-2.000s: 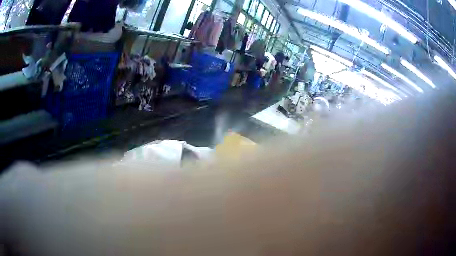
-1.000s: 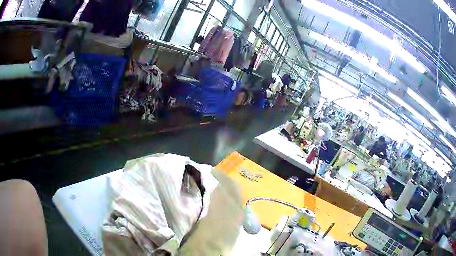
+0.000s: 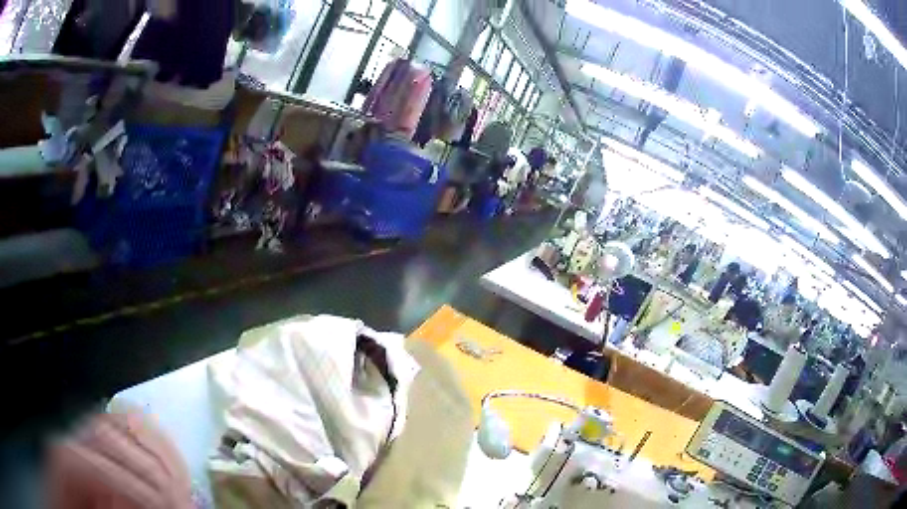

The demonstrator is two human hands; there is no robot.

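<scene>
A khaki garment (image 3: 435, 423) with off-white striped lining (image 3: 298, 388) lies bunched on the white machine table (image 3: 174, 393), lining partly outward, with a dark opening near its top. The cream-white machine head (image 3: 597, 487) is cut off by the bottom edge, right of the garment. Its needle area is not clearly seen. My left hand (image 3: 119, 462) is blurred at the bottom left, left of the garment and apart from it in the picture; its fingers cannot be made out. My right hand is not in view.
A gooseneck lamp (image 3: 494, 429) stands beside the machine head, with a control panel (image 3: 756, 452) to the right. An orange-tan board (image 3: 527, 373) behind holds small scraps (image 3: 477, 349). Blue crates (image 3: 393, 189) line the aisle. White thread cones (image 3: 789, 376) stand at the right.
The large blur that covered the lower view two seconds ago is gone. My left hand shows lower and farther right than one second ago. The garment looks nearly unchanged; the camera view has shifted slightly.
</scene>
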